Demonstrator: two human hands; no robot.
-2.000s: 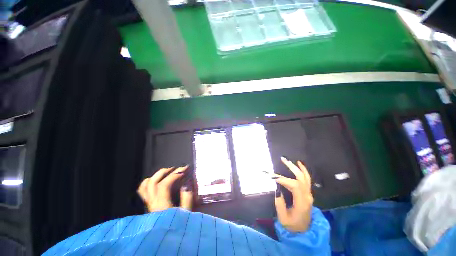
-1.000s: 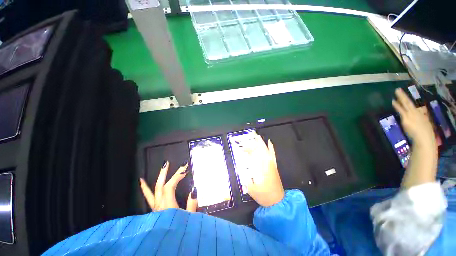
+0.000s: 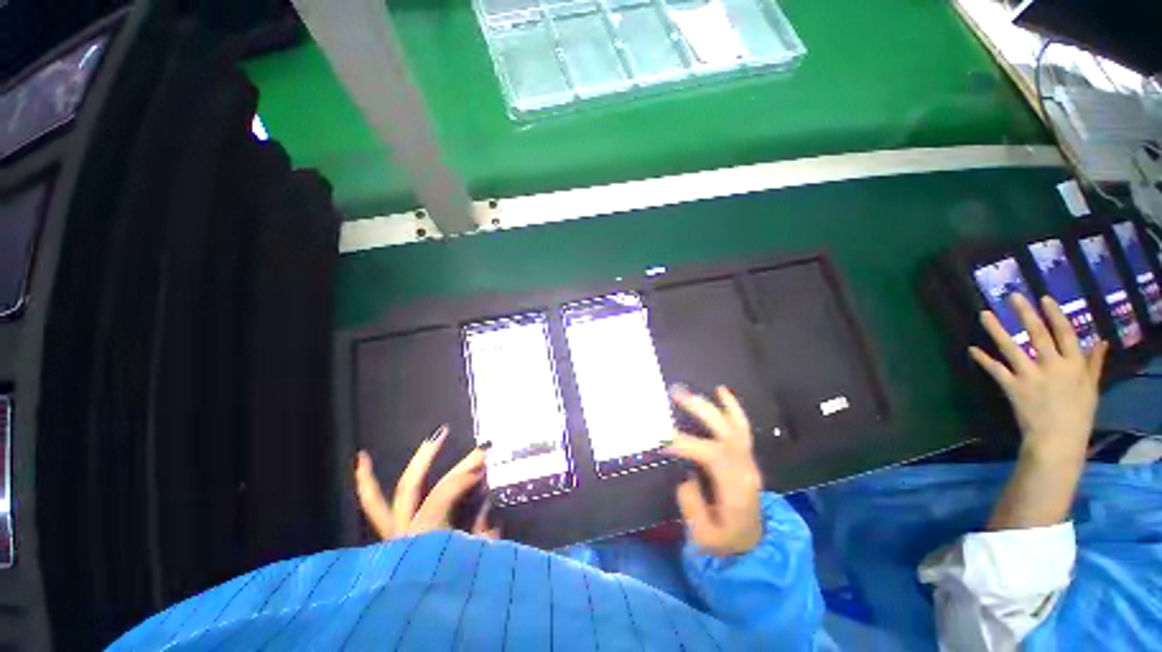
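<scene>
Two smartphones with bright white screens lie side by side in the middle pockets of a black foam tray point(image 3: 701, 306). My left hand point(image 3: 418, 494) is at the left phone's point(image 3: 516, 401) lower left edge, fingers spread, holding nothing; its lower part is hidden by my blue sleeve. My right hand point(image 3: 721, 474) is at the lower right edge of the right phone point(image 3: 618, 382), fingers apart and bent, holding nothing. Whether a fingertip touches the screen cannot be told. A small white label point(image 3: 833, 406) lies on the tray's right part.
A tall stack of black trays point(image 3: 191, 357) stands at the left, phones at its edge. Behind are a grey post point(image 3: 395, 115), a pale rail point(image 3: 612, 194) and a clear blister tray point(image 3: 637, 51) on the green belt. At right, a neighbour's hand point(image 3: 1047, 376) is over a tray of lit phones point(image 3: 1000, 287).
My right hand has moved off the right phone's screen to its lower right edge. My left hand stays beside the left phone. The neighbour's hand has moved down over the phones at right.
</scene>
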